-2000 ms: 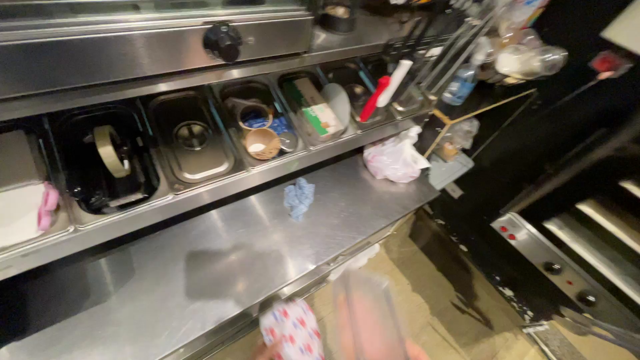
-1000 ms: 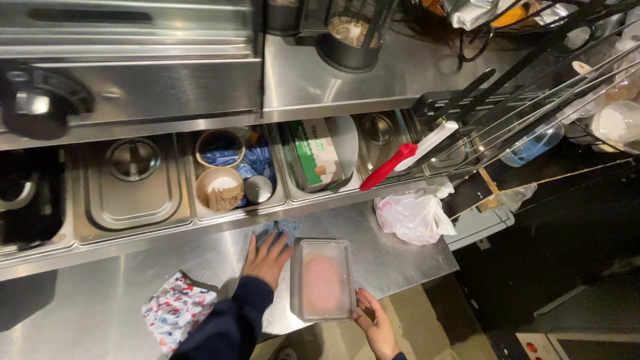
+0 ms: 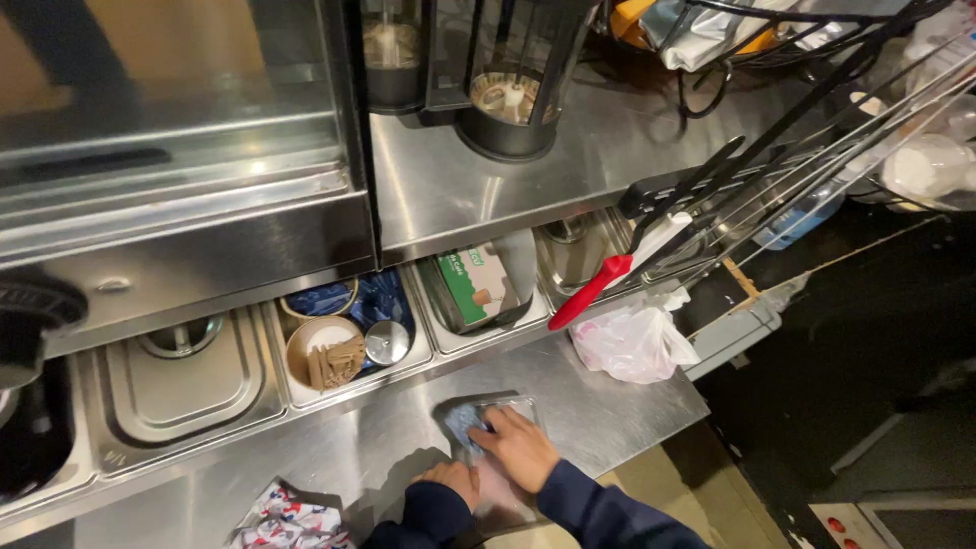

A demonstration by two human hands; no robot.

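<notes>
On the steel counter lies a clear plastic container (image 3: 497, 496) with something pink showing through it. My right hand (image 3: 521, 448) holds a crumpled blue cloth (image 3: 463, 425) against the container's far end. At the container's left edge is my left hand (image 3: 451, 482), its fingers curled; whether it grips the edge is hard to see. A white cloth with a red and blue print (image 3: 290, 520) lies bunched on the counter to the left of both hands.
Steel inserts line the counter's back, one with paper cups (image 3: 326, 352), one with a green and white box (image 3: 474, 284). A red-handled utensil (image 3: 591, 293) juts over them. A white plastic bag (image 3: 633, 335) sits at the right, near the counter's end (image 3: 698, 412).
The container, held up in front of the counter two seconds ago, now lies on it. My right hand has moved from its right side onto the blue cloth; my left hand has left that cloth.
</notes>
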